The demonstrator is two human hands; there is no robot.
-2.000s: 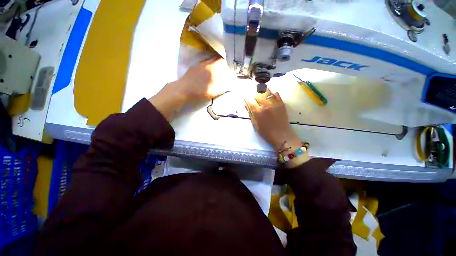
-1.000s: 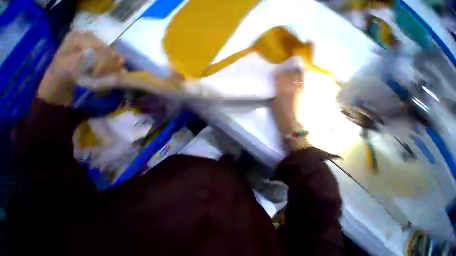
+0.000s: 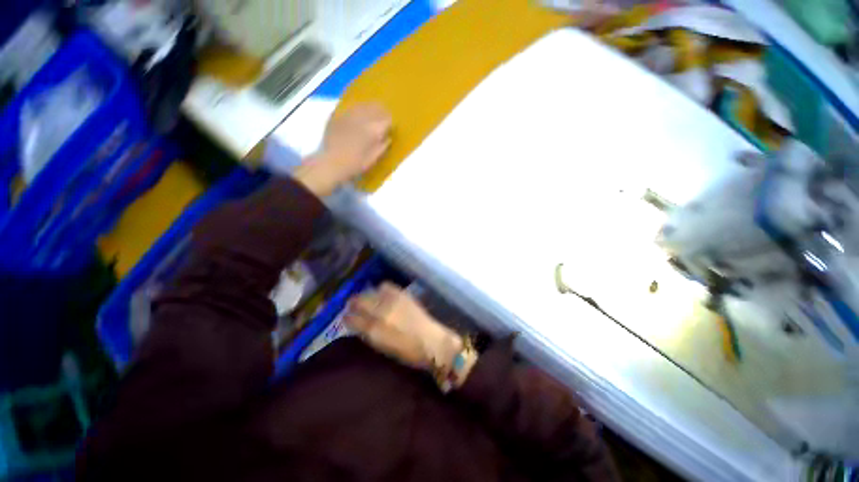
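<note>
The long mustard-yellow panels (image 3: 443,75) lie flat on the white machine table (image 3: 509,179), left of the machine. My left hand (image 3: 358,141) rests on the near left end of the panels with its fingers curled; blur hides whether it grips them. My right hand (image 3: 400,323) is in front of the table edge, above a blue crate by my lap. Its fingers are bent and blurred, and what they may hold cannot be told. The sewing machine head (image 3: 791,207) is at the right, with no fabric seen at its needle.
Blue crates (image 3: 71,141) with fabric pieces stand at the left and below the table edge. Another machine (image 3: 259,38) is at the upper left. Yellow and white scraps (image 3: 688,47) lie beyond the table. A green and yellow tool (image 3: 728,336) lies on the bed.
The view has swung left. The strip stretched between my hands is no longer seen. My left hand has moved onto the yellow panels; my right hand has come off the table towards my lap.
</note>
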